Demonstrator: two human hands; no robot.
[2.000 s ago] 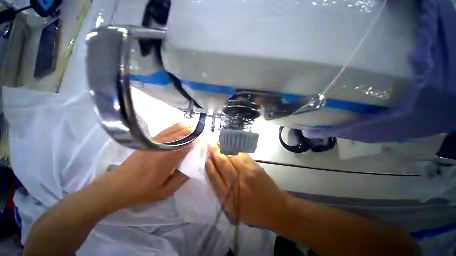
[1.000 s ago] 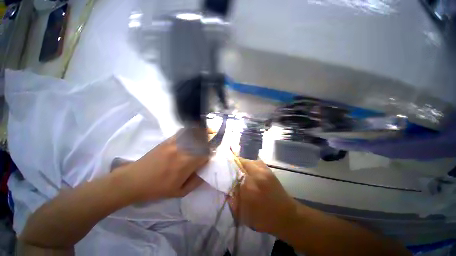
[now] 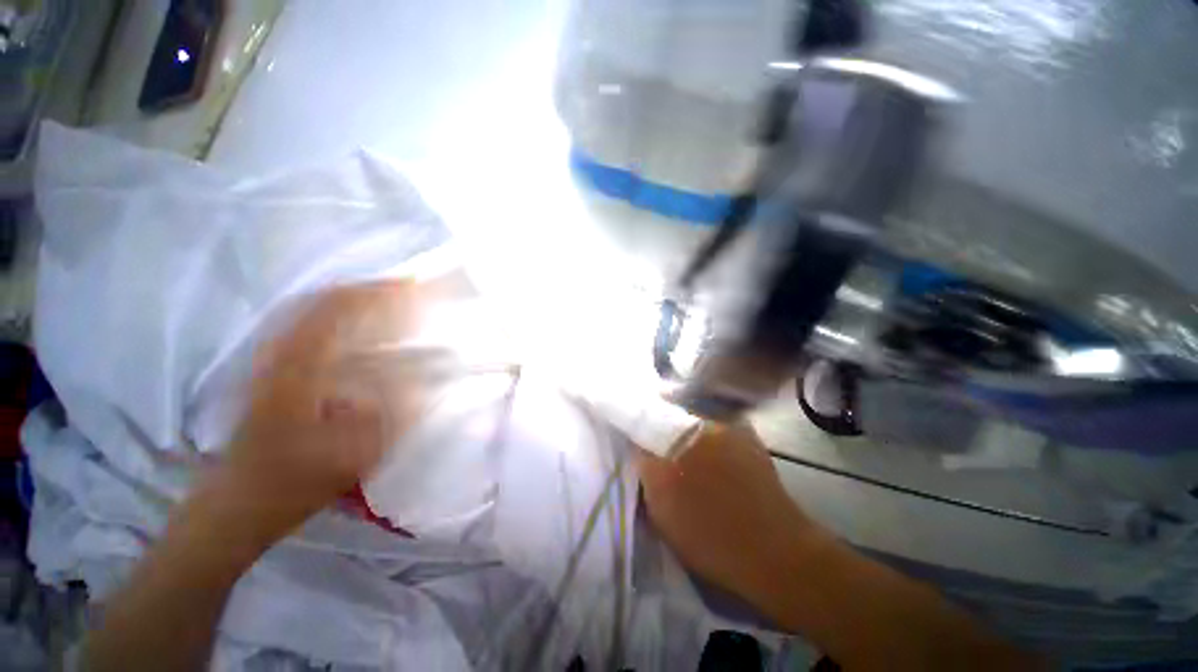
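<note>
The white garment piece (image 3: 197, 289) lies bunched on the table left of the sewing machine (image 3: 1051, 118) and spreads down below my hands. My left hand (image 3: 342, 381), blurred, grips the white cloth left of the glare. A red fabric part (image 3: 375, 509) shows under it. My right hand (image 3: 716, 492) holds the cloth's right part at the machine's near side, its fingertips partly hidden by cloth and blur. The needle area is lost in bright glare.
Black scissors loops (image 3: 832, 400) lie behind my right hand, partly hidden by a grey fitting. White strips (image 3: 985, 446) lie to their right. A phone (image 3: 180, 55) is at the far left. Purple cloth (image 3: 1117, 418) hangs at the right. A ruler strip (image 3: 907, 558) runs along the front edge.
My left hand has moved left, away from my right hand, pulling cloth with it. The red part has come into view. The machine head appears further right and glare has grown.
</note>
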